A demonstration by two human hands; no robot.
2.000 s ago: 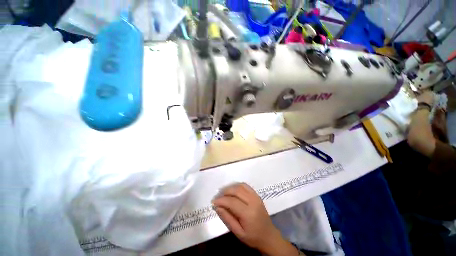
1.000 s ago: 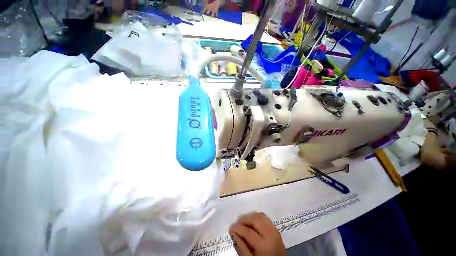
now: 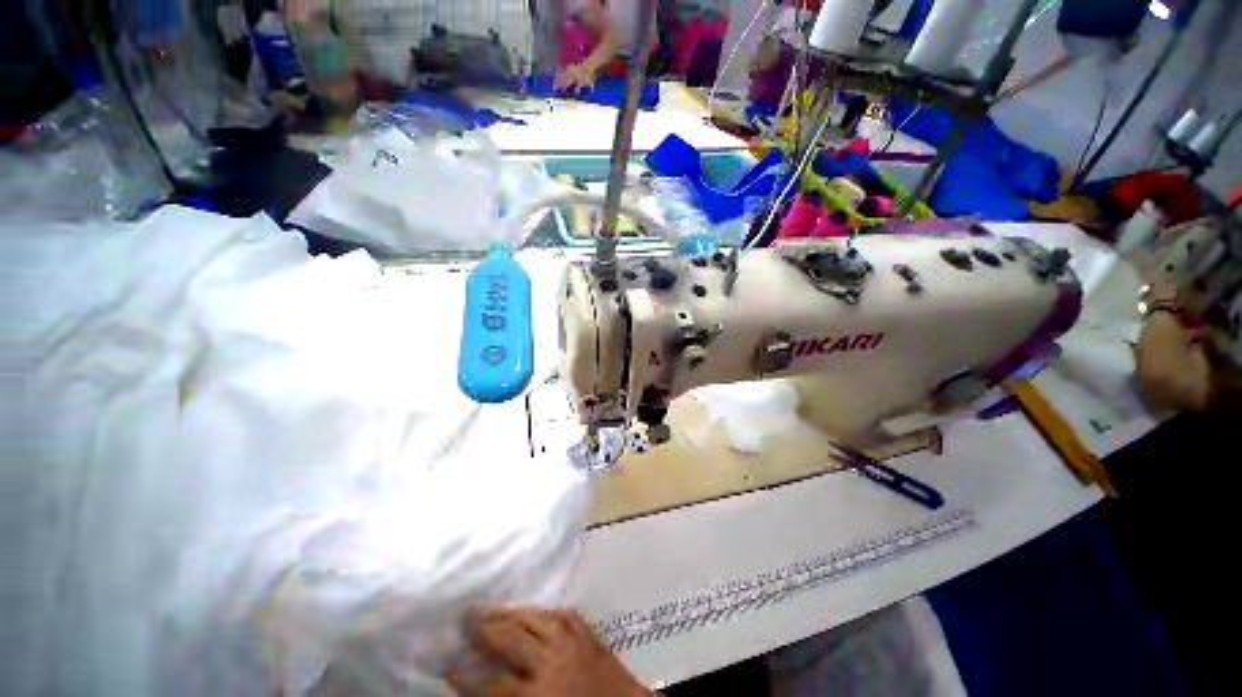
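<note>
White fabric [image 3: 273, 449] lies heaped left of the sewing machine [image 3: 831, 320] and reaches the presser foot and needle [image 3: 599, 443]. My right hand [image 3: 552, 656] is at the bottom edge, partly cut off, with bent fingers against the fabric's near right edge; blur hides whether they pinch it. My left hand is not in view. Thread snips [image 3: 892, 479] lie right of the needle. A small white scrap [image 3: 752, 415] lies on the machine bed [image 3: 681, 477].
A blue sewing lamp [image 3: 495, 330] hangs left of the machine head. A yellow bar [image 3: 1062, 433] lies at the right. The ruler scale [image 3: 804, 579] runs along the table front. A light-blue tray [image 3: 565, 166] stands behind. Another person's arm [image 3: 1178, 357] is at far right.
My right hand has moved left from the ruler scale onto the edge of the white fabric. The camera view has shifted, showing more of the workshop behind. The snips remain on the table.
</note>
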